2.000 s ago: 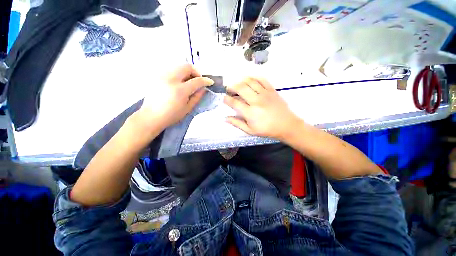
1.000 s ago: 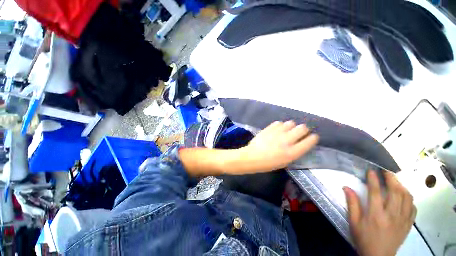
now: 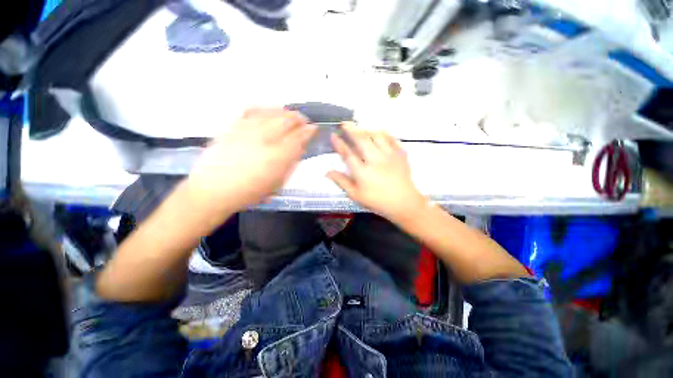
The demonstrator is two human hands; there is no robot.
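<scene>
A dark grey curved strip (image 3: pixel 319 112) lies on the white table with a lighter grey strip (image 3: pixel 168 160) along its near side. My left hand (image 3: pixel 254 151) is on the strips, its fingertips at their right part. My right hand (image 3: pixel 376 166) is at their right end, fingertips on the cloth. Both hands are blurred and hide part of the strips. The strips run left from under my left hand. The presser foot area of the sewing machine (image 3: pixel 402 55) is just beyond my fingers, blurred.
Dark curved pieces (image 3: pixel 55 63) lie at the table's left side. A blue denim scrap (image 3: pixel 196 33) lies at upper left. Red-handled scissors (image 3: pixel 612 170) are at the right table edge. A blue bin (image 3: pixel 564 251) stands below the right edge. Cloth pieces (image 3: pixel 221 284) hang by the lap.
The view has swung back from the left side to the machine. My hands have come closer together at the strips' right end. The strips' left part now lies along the front edge.
</scene>
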